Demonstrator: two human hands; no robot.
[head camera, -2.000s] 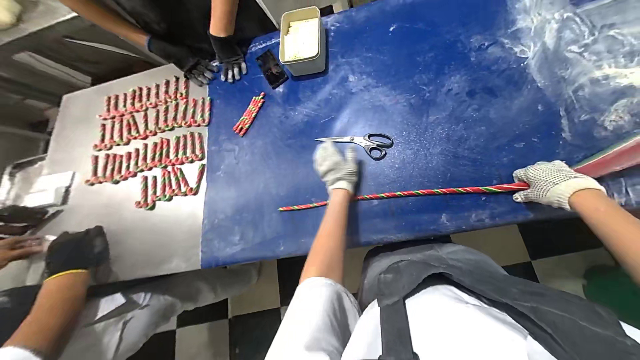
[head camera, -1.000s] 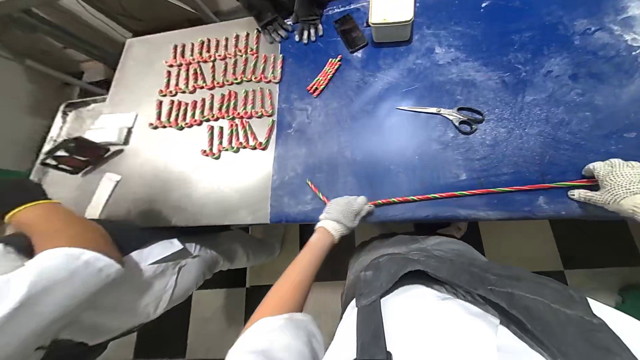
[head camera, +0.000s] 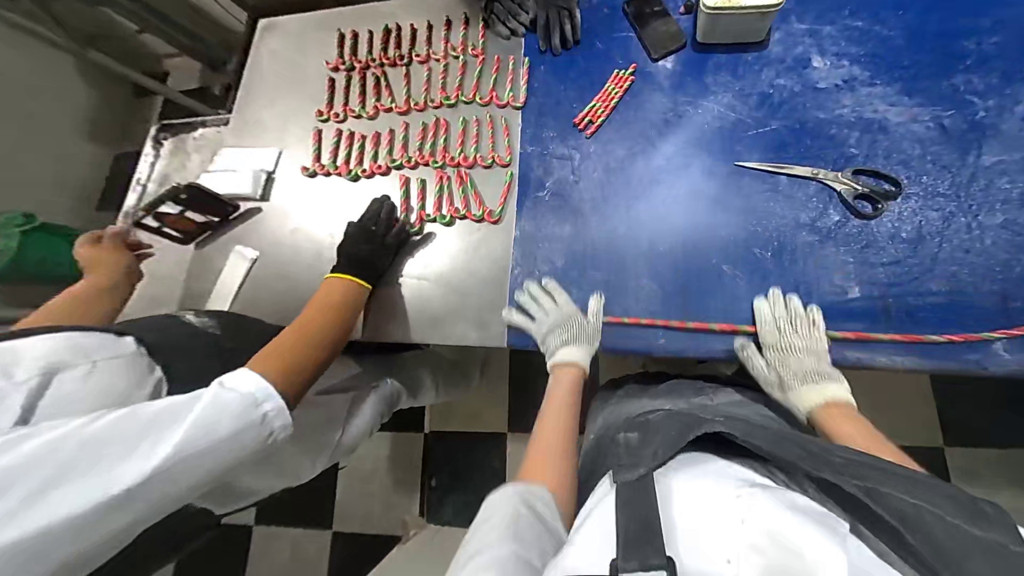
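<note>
A long red and green striped candy rope (head camera: 904, 337) lies along the near edge of the blue table (head camera: 640, 240). My left hand (head camera: 558, 322), in a white knit glove, is spread flat over the rope's left end, which it hides. My right hand (head camera: 792, 344), gloved alike, rests flat across the rope farther right, fingers extended. Neither hand is closed around it. Beyond them lie scissors with black handles (head camera: 836, 182) and a small bundle of straight striped candy sticks (head camera: 606, 100).
Rows of candy canes (head camera: 412, 148) cover part of the metal table (head camera: 448, 280) at left. A co-worker's black-gloved hand (head camera: 373, 240) touches the lowest row. Another person's black gloves (head camera: 552, 20), a phone (head camera: 654, 28) and a tub (head camera: 734, 20) are at the far edge.
My left hand has let go of the rope and opened flat on it. My right hand has moved left along the rope, nearer my left. The co-worker's black-gloved hand has reached the canes. The view has shifted left.
</note>
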